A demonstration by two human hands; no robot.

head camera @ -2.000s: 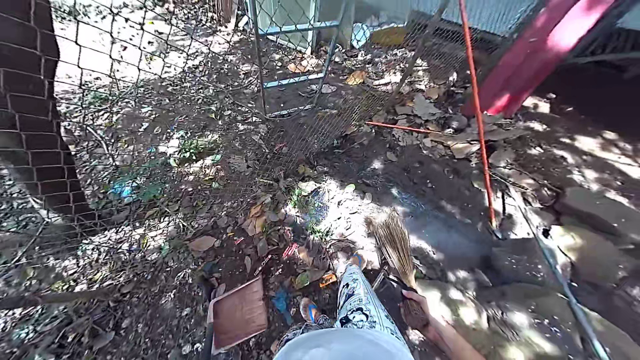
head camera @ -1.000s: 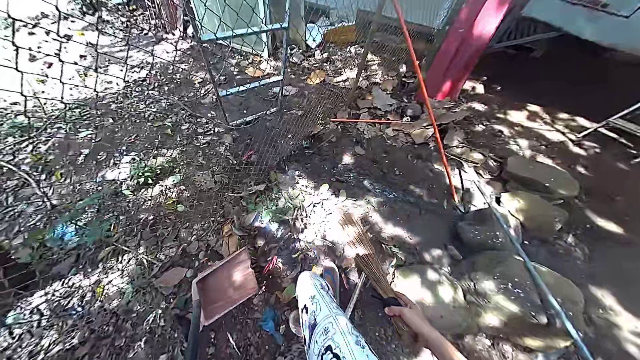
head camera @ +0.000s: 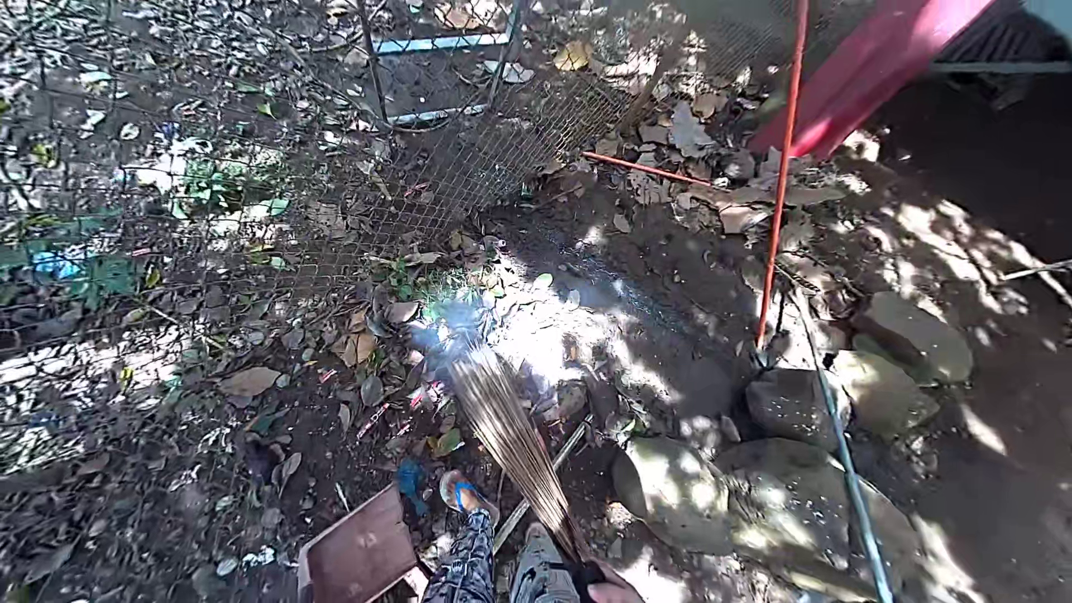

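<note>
My right hand [head camera: 614, 584], at the bottom edge, grips the dark handle of a stick broom [head camera: 511, 431]. The bristles point up and to the left, their tips at a sunlit patch of ground with small leaves. A brown dustpan-like tray [head camera: 360, 544] lies left of my feet, its lower part cut off by the frame edge. My left hand is out of the frame. Between the tray and my sandalled foot [head camera: 463, 492] lies a crumpled blue scrap [head camera: 411, 481]. Dry leaves [head camera: 251, 382] and small red scraps are scattered to the left.
A chain-link fence [head camera: 469, 180] with a light-blue frame crosses the upper left. A thin orange pole [head camera: 783, 184] stands at the right, by a red post [head camera: 879, 79]. Large stones [head camera: 670, 494] and a long grey-blue pole [head camera: 850, 473] lie at the lower right. A stick lies between my feet.
The broom has swung leftward, its bristles now pointing more to the upper left over the sunlit patch. My view has tilted down.
</note>
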